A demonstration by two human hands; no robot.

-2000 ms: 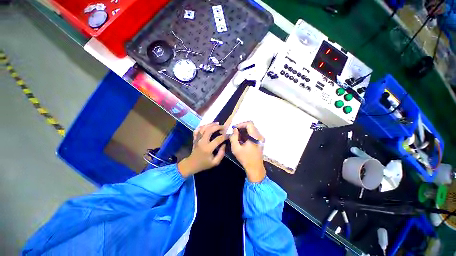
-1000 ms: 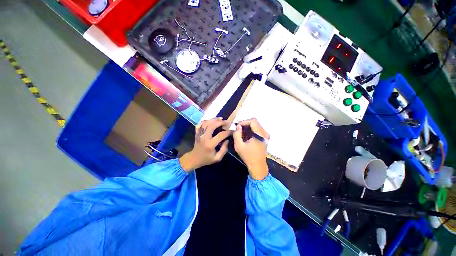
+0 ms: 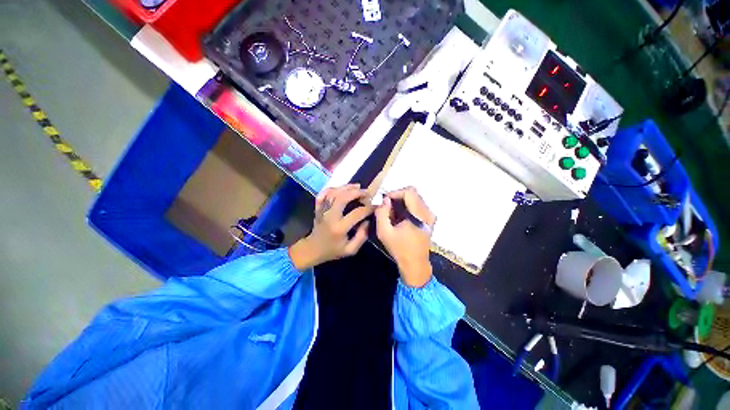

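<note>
A tiny white piece (image 3: 378, 198) shows at the fingertips of both hands, at the left edge of the clipboard. My left hand (image 3: 334, 226) has its thumb and fingers bent around the near side of this piece. My right hand (image 3: 406, 227) holds a thin dark pen-like tool (image 3: 416, 219), its tip hidden by the fingers. The white paper sheet (image 3: 456, 192) lies on the brown-edged clipboard under and beyond the right hand. What lies beneath the fingertips is too small to tell.
A black parts tray (image 3: 336, 120) with wired parts stands ahead, beside a red bin (image 3: 188, 28). The white tester (image 3: 520, 112) is at the upper right. A white cup (image 3: 578, 276), an electric screwdriver (image 3: 600, 330) and blue-handled cutters (image 3: 538, 352) are at right. A blue crate (image 3: 132, 204) is at left.
The view has shifted slightly, so the tray and tester sit higher and further right. Both hands stay together at the clipboard's left edge, with only small finger movement.
</note>
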